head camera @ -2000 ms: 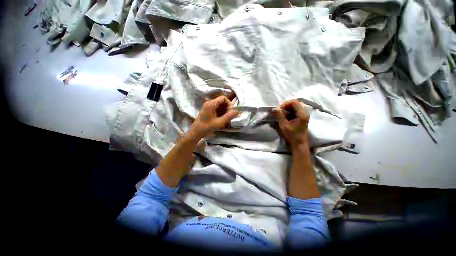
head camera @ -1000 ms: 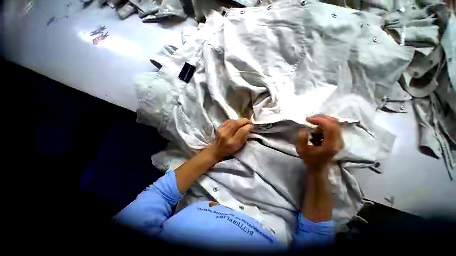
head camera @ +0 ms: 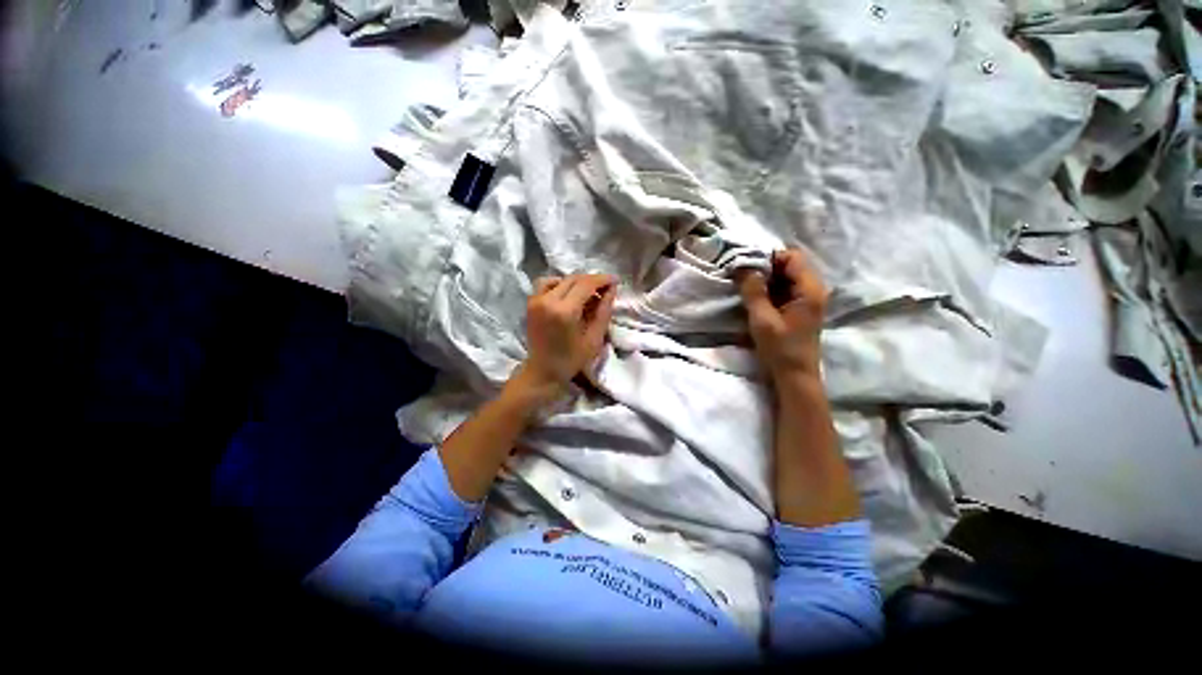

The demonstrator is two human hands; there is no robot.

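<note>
A pale grey-white garment (head camera: 844,158) lies wide and crumpled over the table and the lap. A black neck label (head camera: 471,181) shows at its left, and small round buttons (head camera: 568,495) show near its lower edge. My left hand (head camera: 570,326) pinches the cloth left of the middle with the fingertips. My right hand (head camera: 787,306) grips a gathered fold of cloth just right of the middle. A small dark thing shows within the right fingers, mostly hidden; I cannot tell what it is.
The white table (head camera: 171,172) has a faded reddish mark at the upper left. More pale garments (head camera: 1131,132) are heaped at the right, and others (head camera: 382,16) lie along the top edge. The table's front edge slants down from left to right.
My right hand has moved left and up and now grips a fold it was apart from. My left hand has moved slightly left and up. The view has shifted since the earliest frame.
</note>
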